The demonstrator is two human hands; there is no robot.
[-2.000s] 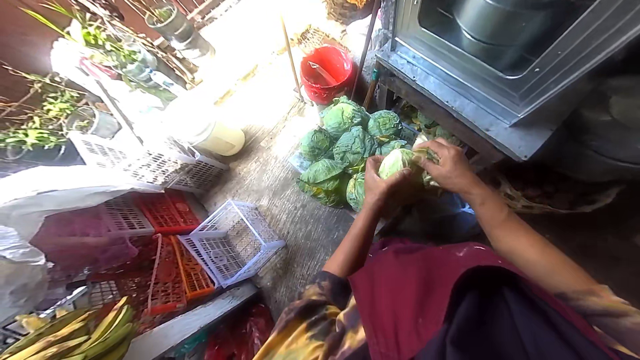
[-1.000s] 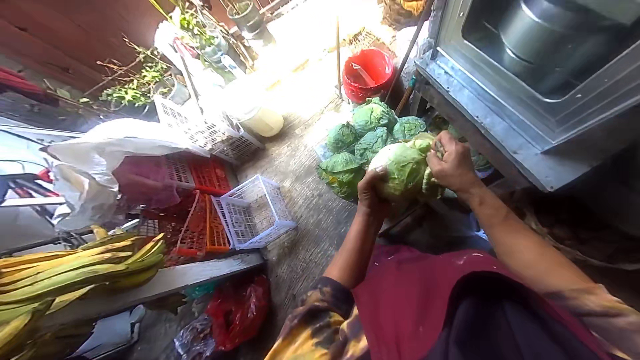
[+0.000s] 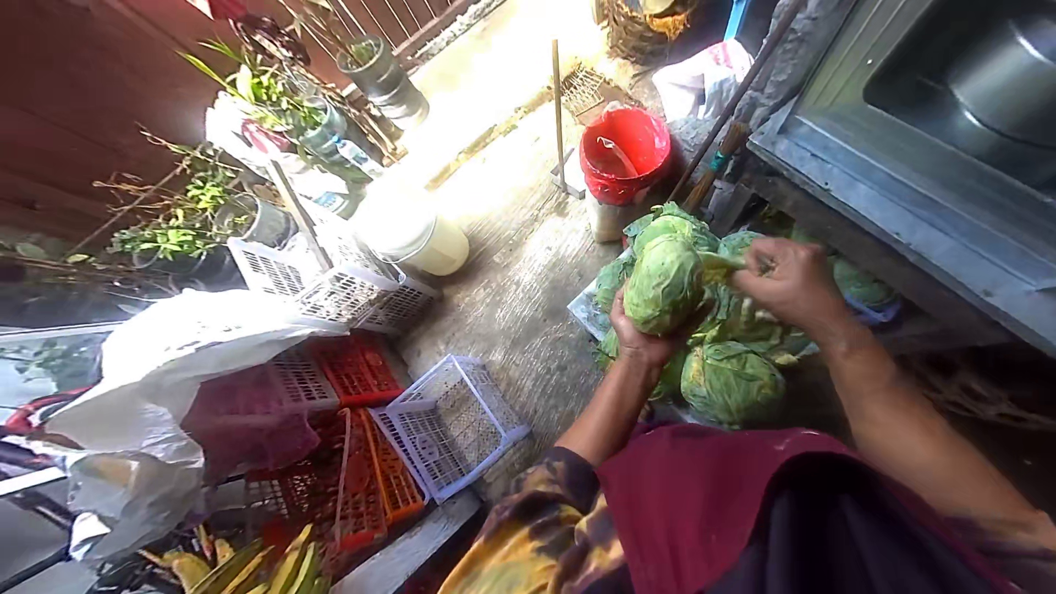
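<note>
A green cabbage head point(image 3: 663, 285) rests in my left hand point(image 3: 639, 334), which supports it from below and the left. To its right, my right hand point(image 3: 788, 276) pinches a yellowish-green outer leaf point(image 3: 719, 266) that stretches from the cabbage. The fingertips of the right hand are partly blurred. Beneath and around my hands lies a pile of cabbages, one large cabbage point(image 3: 733, 382) nearest my body.
A red bucket point(image 3: 624, 155) stands beyond the pile, beside a stick point(image 3: 558, 115). At the right is a metal cabinet point(image 3: 924, 181). A white plastic crate point(image 3: 450, 429), orange crates point(image 3: 388, 470) and a pale bucket point(image 3: 437, 246) are at the left.
The cabbage is held more upright than a second ago, and my right hand has moved away from its surface with a leaf between the fingers. The view has shifted.
</note>
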